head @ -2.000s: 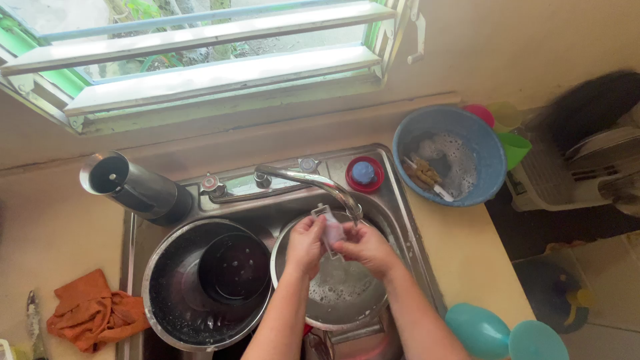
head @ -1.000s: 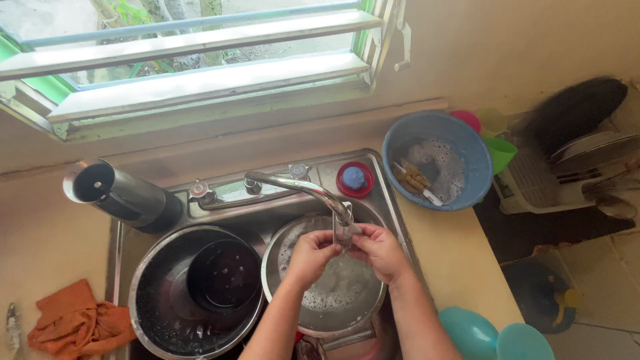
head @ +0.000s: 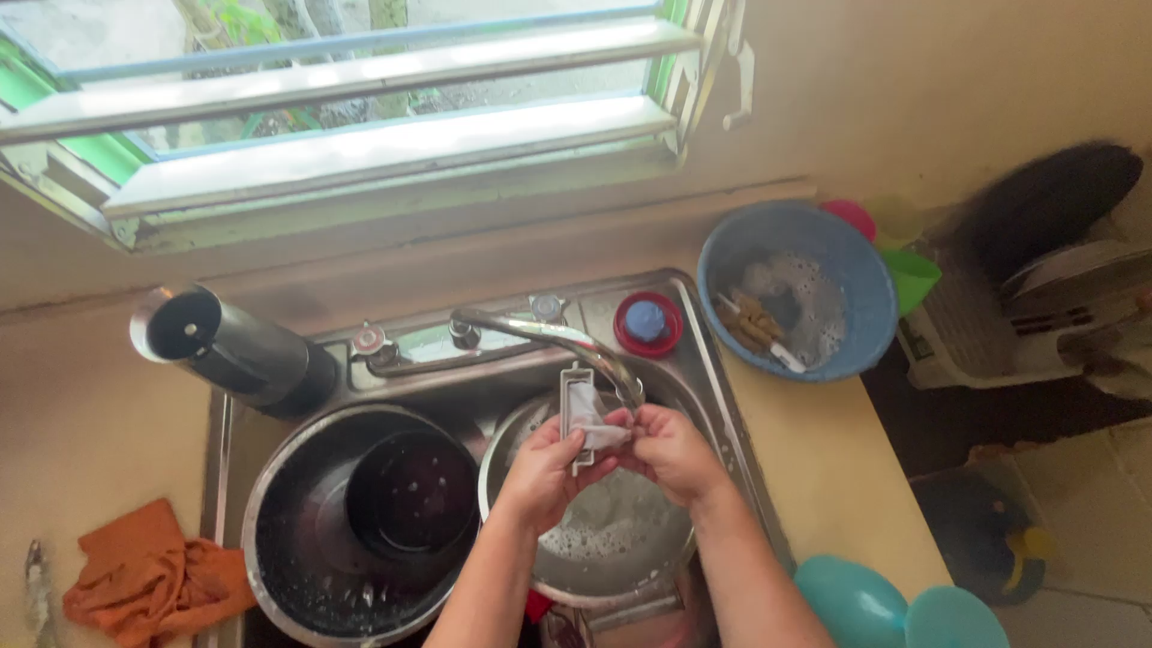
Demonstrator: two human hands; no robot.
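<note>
My left hand (head: 549,472) holds a small light plastic frame (head: 576,418) with a whitish mesh bag (head: 596,423) attached to it. The fingers of my right hand (head: 670,450) pinch the loose end of the mesh, close under the spout of the chrome faucet (head: 567,335). Both hands are above a metal pot (head: 621,580) of sudsy water in the right part of the sink. A large dark metal pot (head: 270,531) stands to the left, with a smaller dark bowl (head: 409,495) inside it.
A blue basin (head: 864,333) with suds stands on the right counter. Behind the faucet sits a red dish (head: 648,324) holding something blue. A black and metal cylinder (head: 252,351) and an orange cloth (head: 153,576) are at the left. Turquoise plastic ware (head: 850,598) lies at the lower right.
The frame has come away from under the spout, slightly leftward, and now stands upright in my left hand. The mesh is stretched out sideways between my two hands.
</note>
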